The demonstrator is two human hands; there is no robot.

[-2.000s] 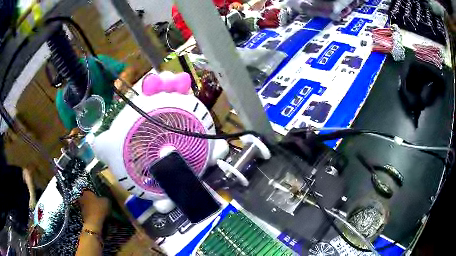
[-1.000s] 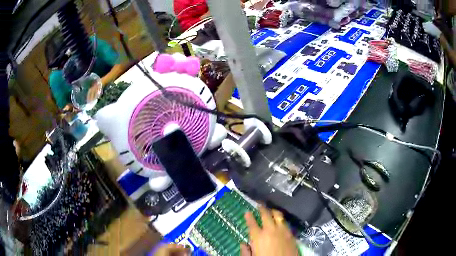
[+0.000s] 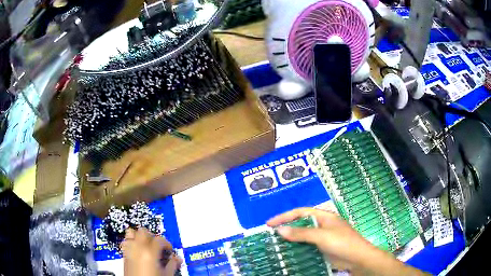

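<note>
My right hand (image 3: 328,234) holds a green PCB panel (image 3: 274,253) by its upper edge, thumb on top; the panel's lower part is cut off by the frame. My left hand (image 3: 144,253) is at the bunch of black lead wires (image 3: 132,218) with pale tips, at the lower left. Its fingers are bent and blurred, and whether they grip a wire cannot be told. Another green PCB panel (image 3: 371,188) lies flat to the right of my right hand, with a pale strip on its left edge.
A carton tray (image 3: 215,161) with dense wired boards (image 3: 156,102) stands upper left. A smartphone (image 3: 332,81) stands before a pink-grilled fan (image 3: 307,38). A white spool (image 3: 395,89) and a small metal fixture (image 3: 425,135) are right. A plastic bag (image 3: 62,237) is lower left.
The view has swung left and down, bringing the carton and wire bunch into clear view. My right hand, over the flat panel before, now holds a panel; my left hand has come to the wires.
</note>
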